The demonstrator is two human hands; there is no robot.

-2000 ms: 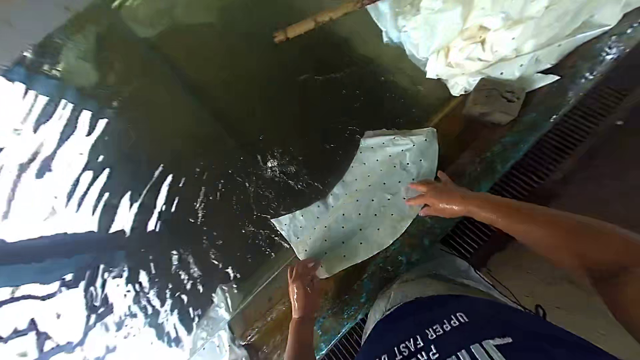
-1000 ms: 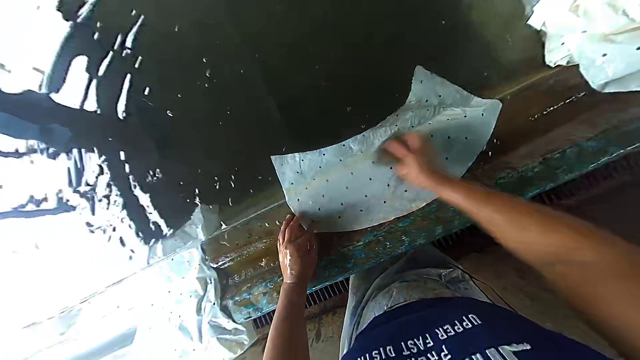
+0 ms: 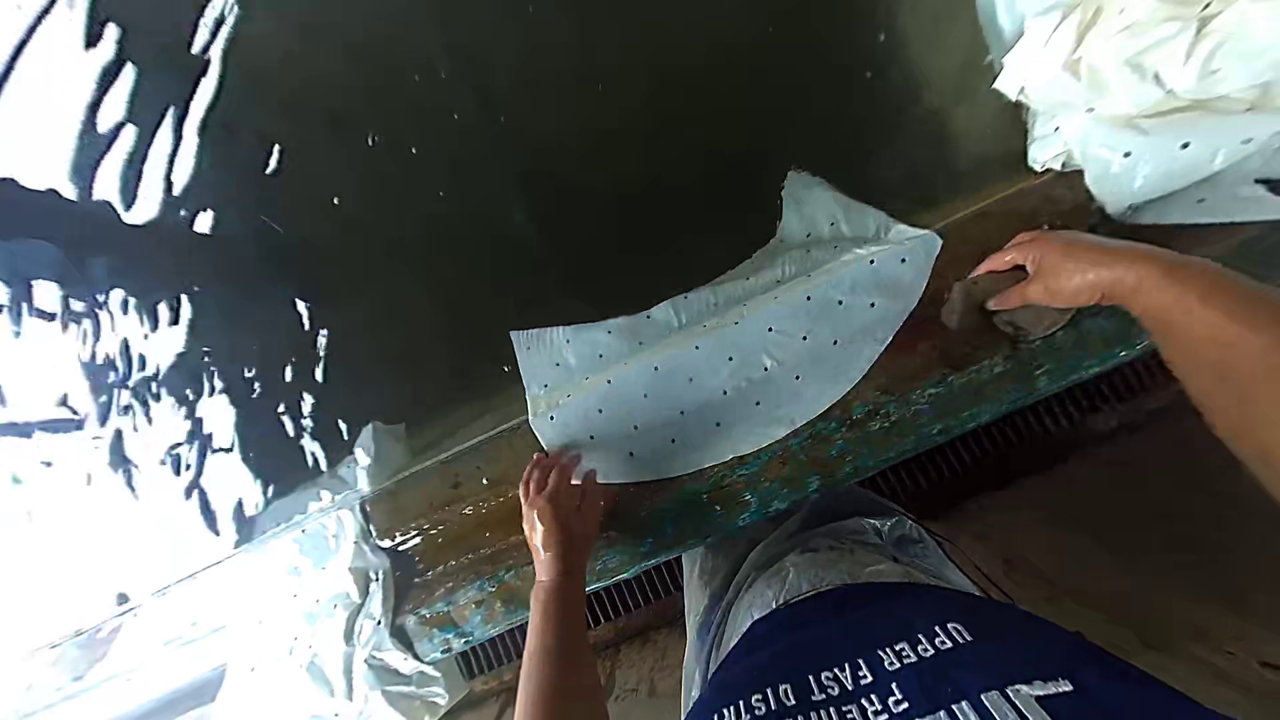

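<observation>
A curved, pale wet sheet with small dark dots (image 3: 720,350) lies across the ledge of a water tank, its upper part reaching over the dark water. My left hand (image 3: 562,510) rests with its fingertips on the sheet's lower left corner. To the right of the sheet, my right hand (image 3: 1060,272) grips a grey-brown block (image 3: 1030,315) on the ledge. The block's material cannot be told, and my fingers partly hide it.
Murky water (image 3: 600,150) fills the tank beyond the worn ledge (image 3: 470,530). A heap of crumpled pale dotted sheets (image 3: 1150,110) sits at the upper right. Crumpled translucent sheeting (image 3: 340,610) drapes over the ledge at lower left. A dark grating (image 3: 640,595) runs below the ledge.
My right hand has moved right, off the sheet, and has taken hold of the block. The sheet's upper edge now folds over the ledge's inner side. My left hand stays by its lower left corner.
</observation>
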